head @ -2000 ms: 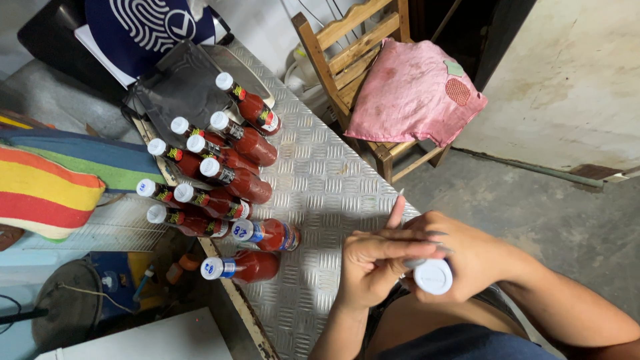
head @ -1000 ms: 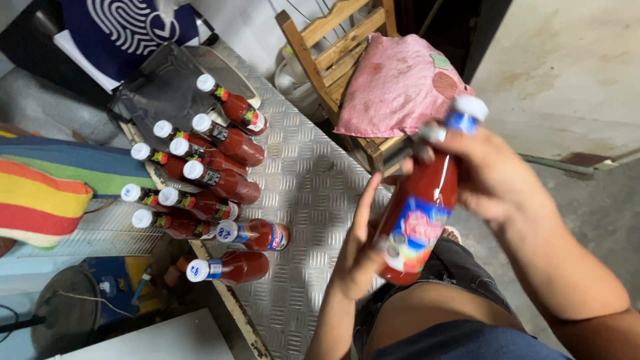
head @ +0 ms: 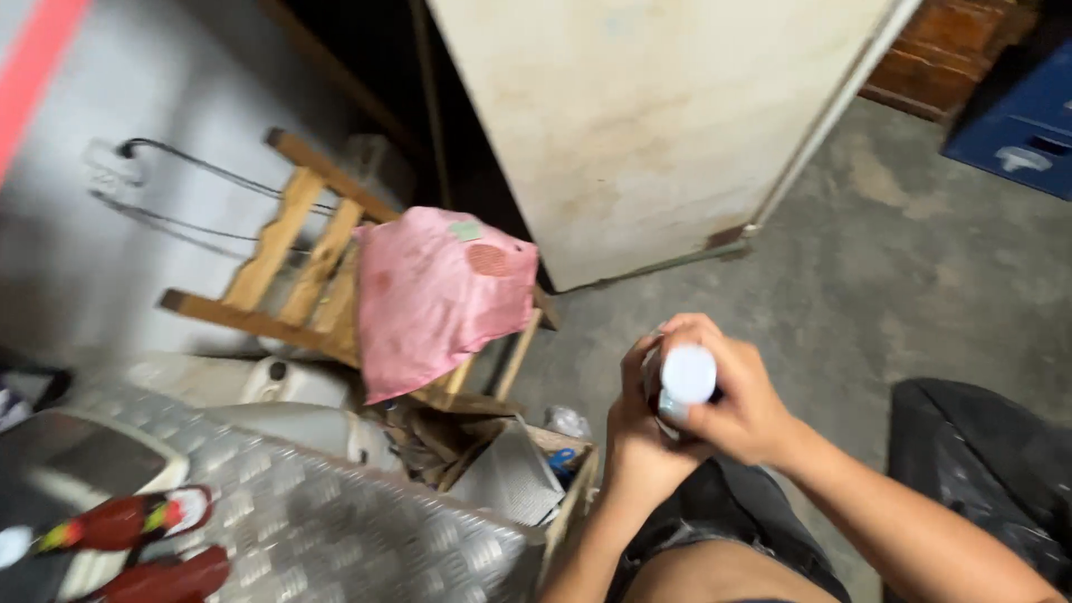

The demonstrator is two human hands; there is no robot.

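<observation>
Both my hands are wrapped around one upright sauce bottle, whose white cap (head: 688, 373) faces up at me. On the bottle's left side is my left hand (head: 641, 427), and my right hand (head: 737, 394) grips it from the right near the cap. The bottle's body is mostly hidden by my fingers. At the lower left, a red sauce bottle (head: 113, 521) with a white cap stands on the metal tread-plate tabletop (head: 360, 519), and part of another red bottle (head: 172, 576) shows below it. Both are blurred.
A wooden chair (head: 289, 243) bearing a pink cushion (head: 435, 301) stands beyond the table. Below it is a wooden crate (head: 578, 486) with assorted items. A stained pale panel (head: 653, 134) rises behind, a black bag (head: 971, 469) lies at right, and a blue box (head: 1022, 126) is farther off.
The view has swung right, leaving most of the table bottles out of frame. The held bottle, tilted with its label showing a second ago, now has its cap toward me.
</observation>
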